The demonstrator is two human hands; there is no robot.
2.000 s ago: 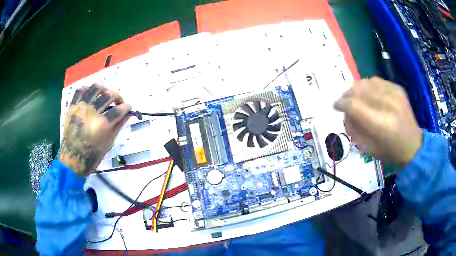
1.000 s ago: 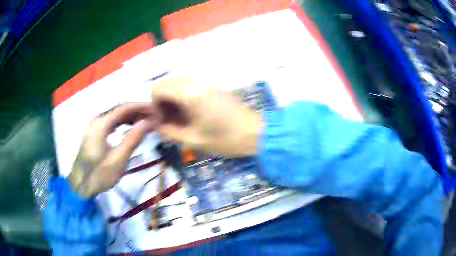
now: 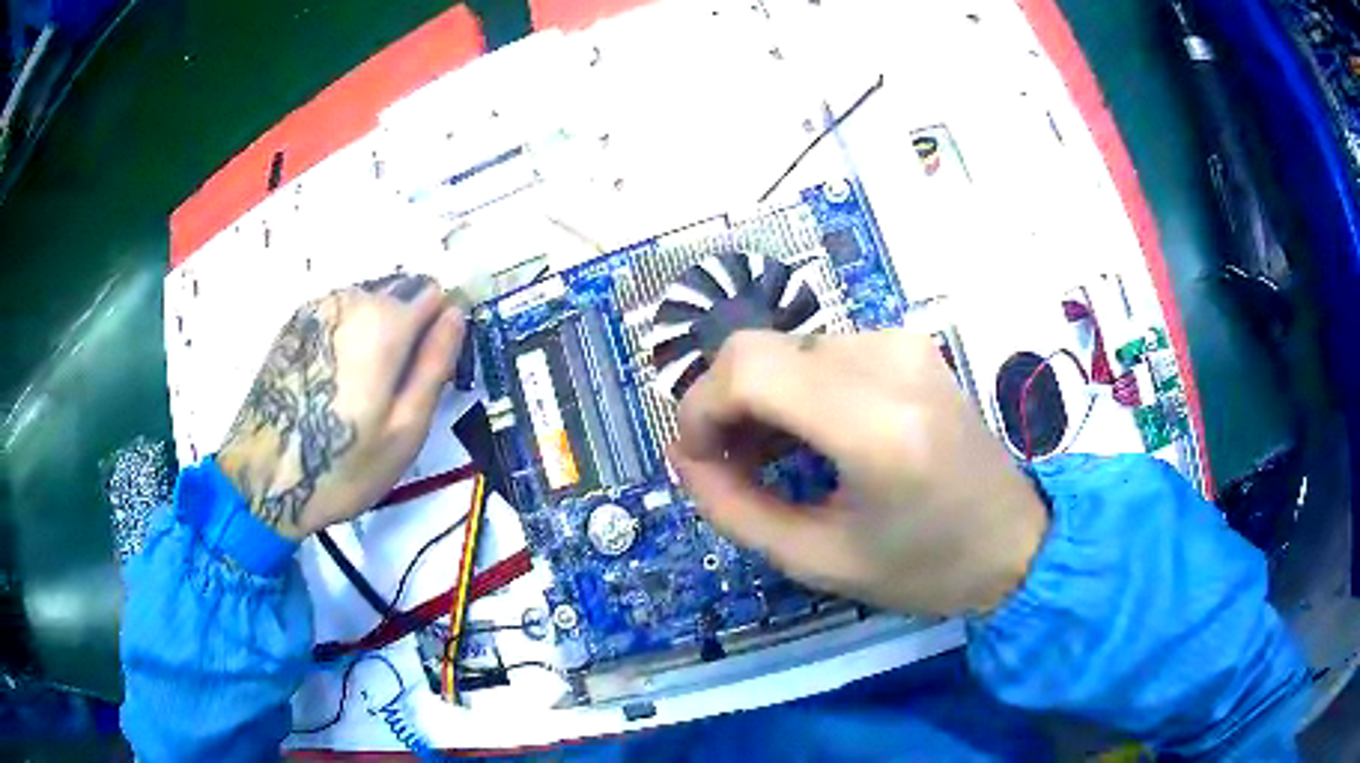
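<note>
A blue motherboard (image 3: 656,574) lies on a large white panel (image 3: 716,105). Its black fan (image 3: 731,306) is partly covered by my right hand. My left hand (image 3: 351,395) is at the board's upper left edge, its fingers closed on a short black cable (image 3: 467,355); the fingertips are partly hidden. My right hand (image 3: 873,470) is over the board's middle and right, just below the fan, with fingers curled. Whether it holds something small cannot be seen. Yellow, red and black wires (image 3: 470,574) run down left of the board.
Red-orange foam (image 3: 336,127) shows around the panel's edges, on a green mat (image 3: 105,164). A speckled packet (image 3: 137,499) lies left of the panel. A black oval (image 3: 1032,403) with thin red wires is right of the board. A blue tray edge (image 3: 1290,164) is at far right.
My right hand moved from the panel's right side to my left hand, then back right over the board. My left hand moved right to the board's edge. The view has shifted.
</note>
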